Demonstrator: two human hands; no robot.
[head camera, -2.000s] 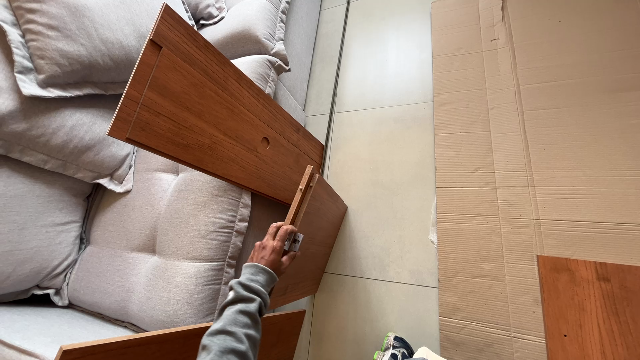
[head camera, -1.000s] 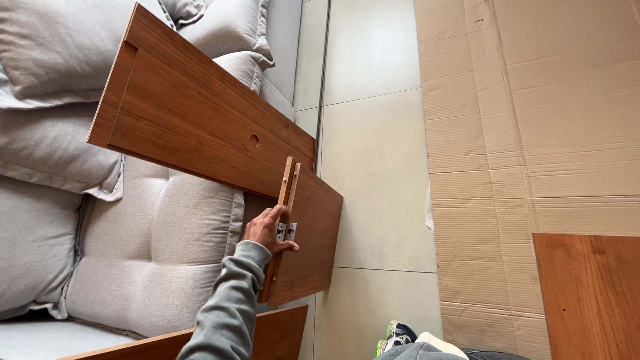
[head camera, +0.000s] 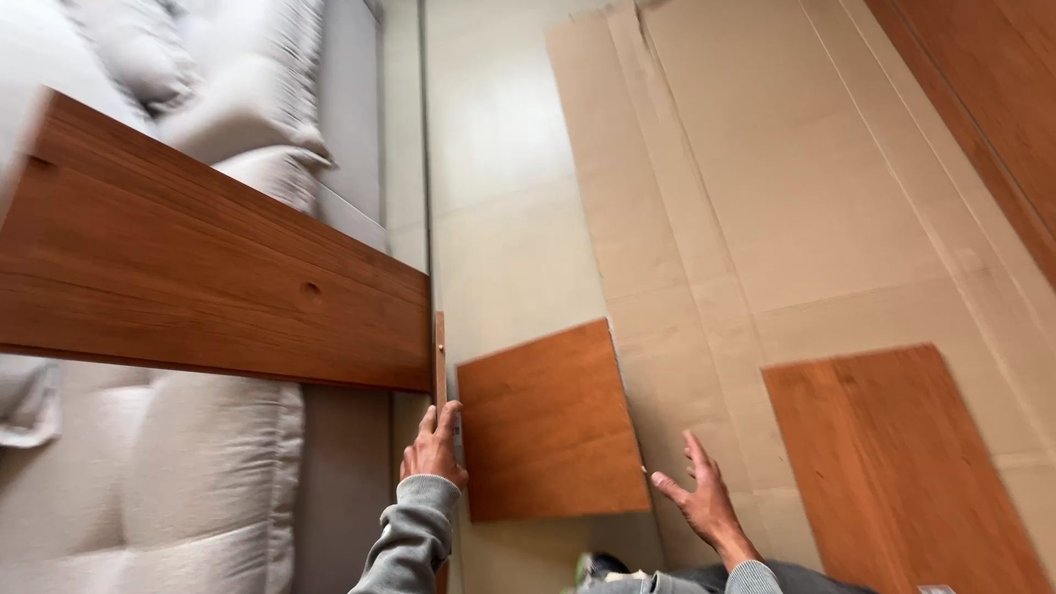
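My left hand (head camera: 432, 445) grips the edge of an upright, narrow wooden board (head camera: 440, 355) that has a small light peg in its edge. To its right is a squarish brown wooden panel (head camera: 549, 425), tilted above the tiles, with a small peg at its right edge; whether the hand also holds it I cannot tell. My right hand (head camera: 701, 495) is just right of that panel, fingers spread, holding nothing. A long wooden panel (head camera: 214, 264) with a round recess leans over the sofa, its near end by the narrow board.
A grey cushioned sofa (head camera: 198, 462) stands on the left. Flattened cardboard (head camera: 742, 206) covers the floor on the right, with one wooden panel (head camera: 891, 462) lying on it and another (head camera: 990, 99) at the upper right. Pale floor tiles (head camera: 503, 157) run between.
My right hand has come into view. The squarish panel and narrow board are now over the tiles, to the right of the sofa, where my left hand held boards beside the sofa. The view has shifted right.
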